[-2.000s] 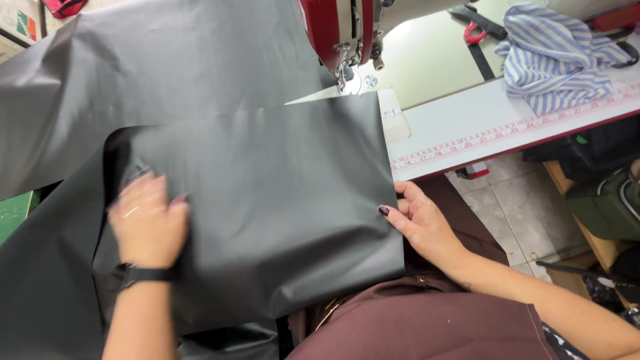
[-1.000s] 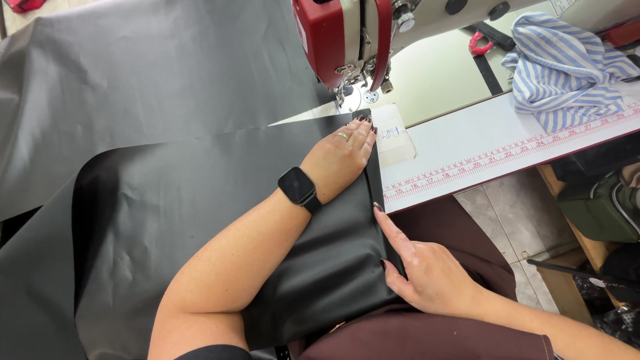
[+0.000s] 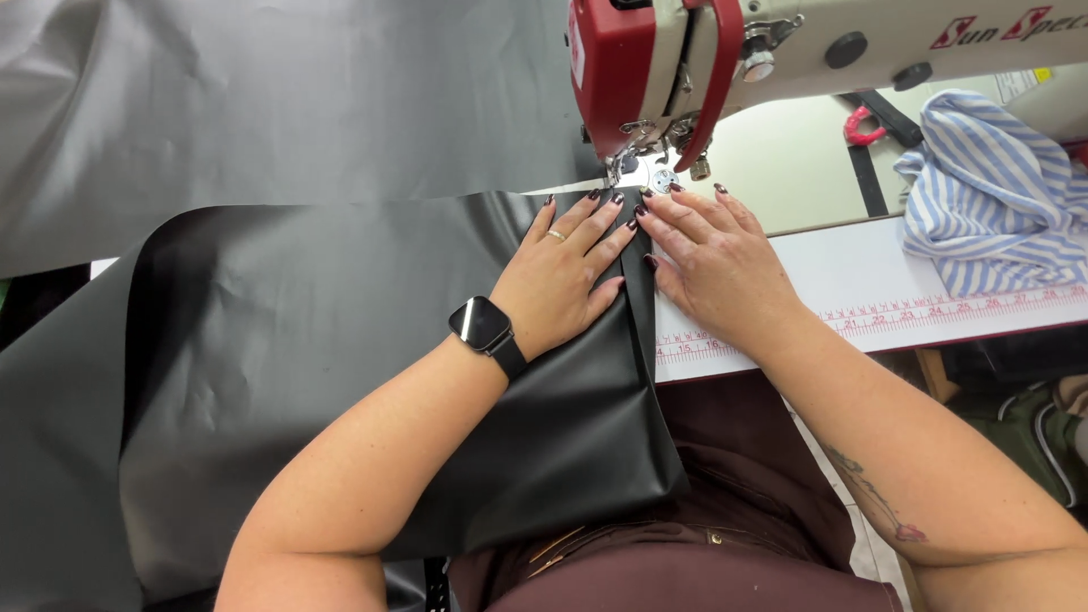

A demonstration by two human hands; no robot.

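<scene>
Black coated sheet material (image 3: pixel 280 357) spreads over the sewing table and hangs toward my lap, its right edge folded into a narrow strip. My left hand (image 3: pixel 565 268) lies flat on it with fingers spread, close to the fold. Beside it, my right hand (image 3: pixel 718 259) rests at the strip's outer edge, fingertips on the material and the palm over the white table edge. Both sets of fingertips are just in front of the presser foot (image 3: pixel 615 174) of a red and cream industrial sewing machine (image 3: pixel 620 76). Whether the needle is down cannot be told.
A printed measuring scale (image 3: pixel 892 319) runs along the table's front edge. A blue-and-white striped cloth (image 3: pixel 986 204) lies at the right, near a red-and-black tool (image 3: pixel 865 127). More dark sheet material (image 3: pixel 340 93) covers the table behind. A green bag (image 3: pixel 1020 442) sits below at the right.
My right hand has moved up from the lower right edge of the sheet to the folded edge near the machine. My left hand, first at the sheet's left side, is now near the presser foot.
</scene>
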